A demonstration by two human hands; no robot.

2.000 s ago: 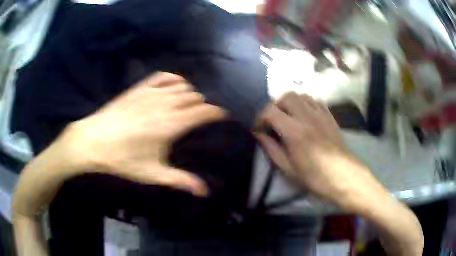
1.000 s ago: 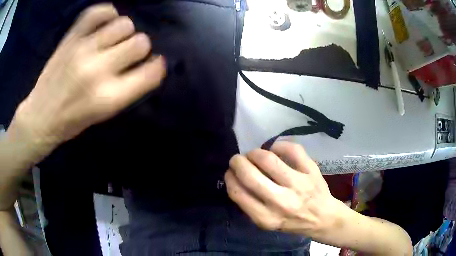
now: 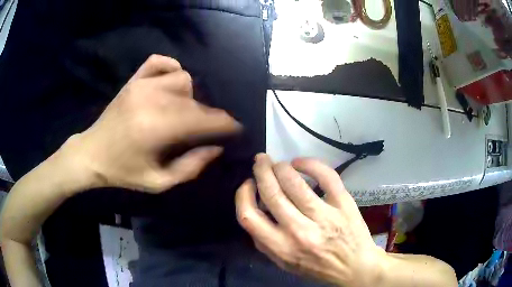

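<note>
A large black garment piece point(image 3: 219, 61) covers the left of the table and hangs over the lap. My left hand point(image 3: 160, 126) is over its middle, slightly blurred, with thumb and forefinger apart and nothing visible between them. My right hand point(image 3: 309, 218) lies at the garment's right edge near the table front, fingers bent onto the cloth; its fingertips partly hide what they touch. A narrow black strip point(image 3: 314, 133) runs from the garment edge to a bunched end on the white table, then back under my right hand.
Beyond lie a ragged dark scrap point(image 3: 365, 78), a straight dark cloth strip point(image 3: 408, 53), a round metal disc point(image 3: 309, 31) and scissor handles point(image 3: 377, 21). A white pen-like stick point(image 3: 443, 106) lies at the right on the white table point(image 3: 415, 146), near a red panel point(image 3: 488, 88).
My left hand has moved right and down over the garment, and its thumb and forefinger have parted. My right hand has shifted slightly left. The strip's bunched end has barely moved.
</note>
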